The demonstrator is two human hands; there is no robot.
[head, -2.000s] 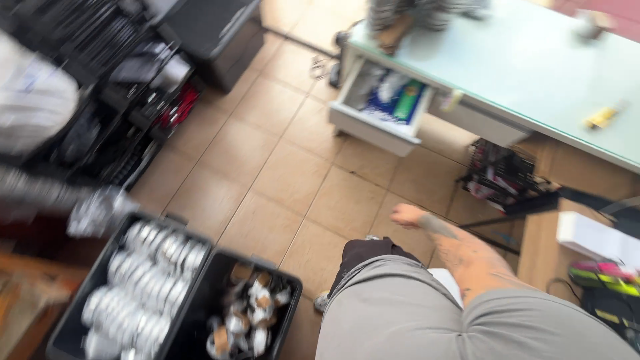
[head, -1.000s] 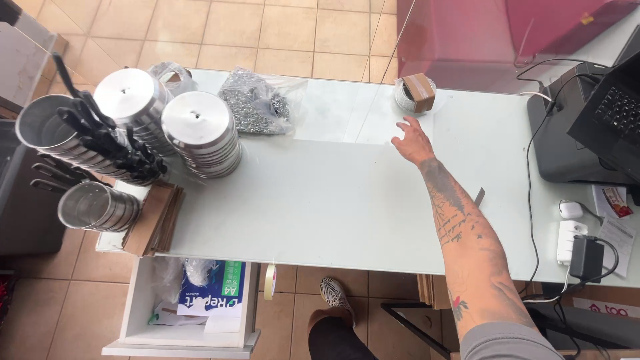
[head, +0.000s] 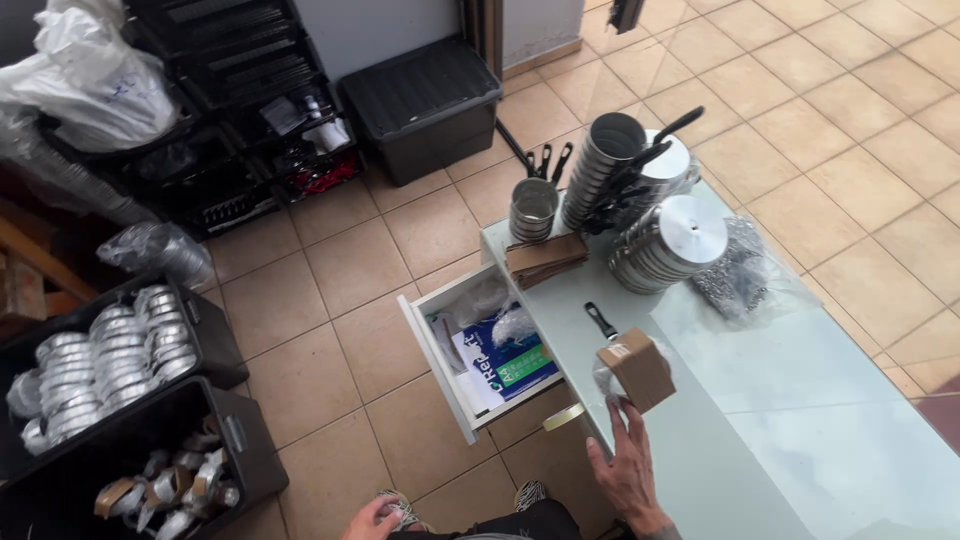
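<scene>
My right hand (head: 628,465) touches the near edge of a small plastic-wrapped metal pot with a cardboard sleeve (head: 639,369) and a black handle, on the glass-topped desk (head: 757,457). Whether the fingers grip it I cannot tell. My left hand (head: 375,517) hangs low over the floor, holding nothing visible. Farther along the desk stand stacked metal pots (head: 615,142) with black handles, a stack of metal discs or lids (head: 675,240), a smaller pot stack (head: 533,206), folded cardboard pieces (head: 547,259) and a clear bag of small metal parts (head: 739,274).
An open drawer (head: 442,375) with a paper pack juts from the desk, a tape roll (head: 562,417) beside it. On the left are a black bin of wrapped metal pieces (head: 112,360), another bin of cardboard-sleeved items (head: 172,487), a lidded black box (head: 420,97) and black crates (head: 225,142).
The cardboard-sleeved pot stood at the desk's far edge one second ago, beyond my right hand; now it is nearer the drawer and the pot stacks. The view has turned strongly toward the bins.
</scene>
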